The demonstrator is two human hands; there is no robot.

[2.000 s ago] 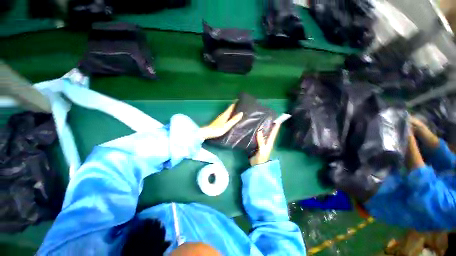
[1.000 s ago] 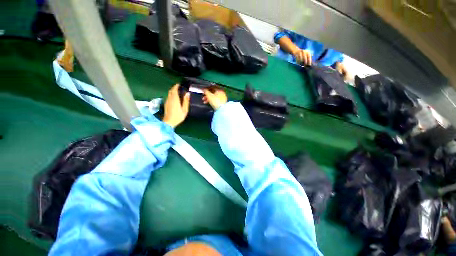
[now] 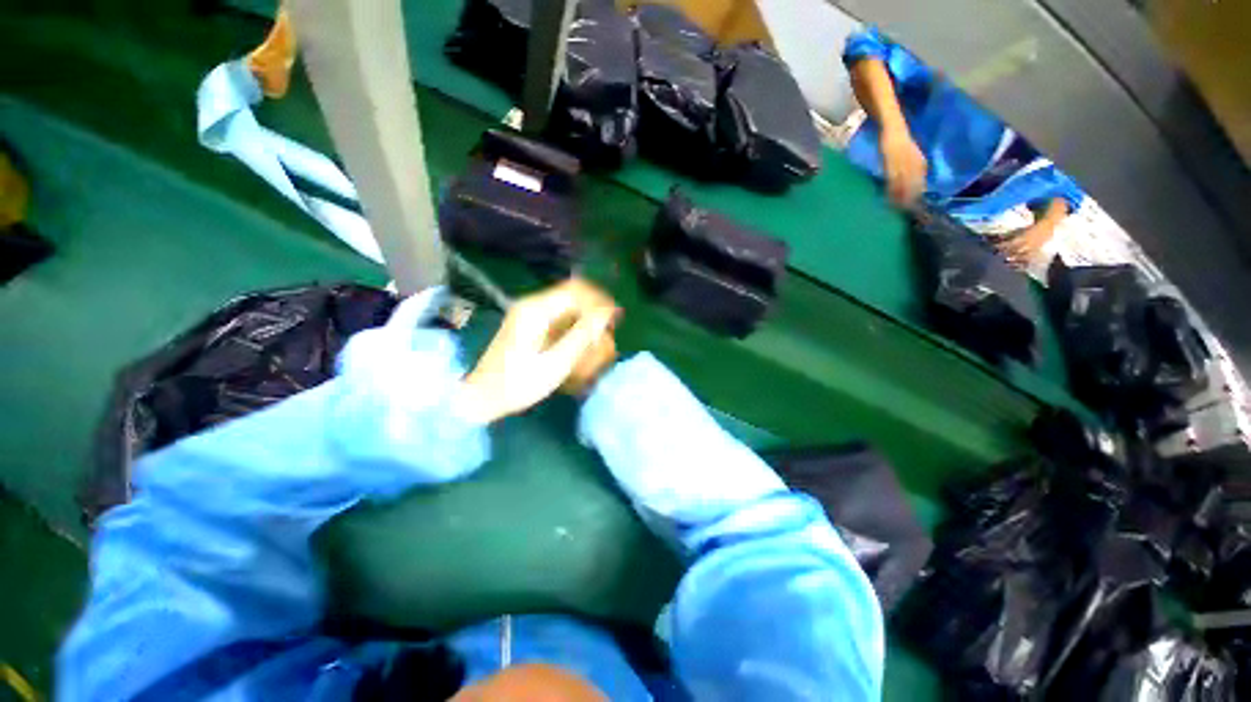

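My left hand and my right hand are close together above the near edge of the green belt, fingers blurred and overlapping. I cannot tell whether they hold anything. A black wrapped parcel with a small white label on its top lies on the belt just beyond my hands. A second wrapped parcel lies on the belt to its right. A pale blue ribbon hangs at the upper left behind the frame post.
A grey frame post stands at left. A black bag heap lies at left, and a larger pile at right. Several parcels line the far table. Another person's hand is beside a black parcel at upper right.
My hands have come off the labelled parcel and back toward me, close together. The strip that crossed the table under my arms no longer shows there. The view has shifted.
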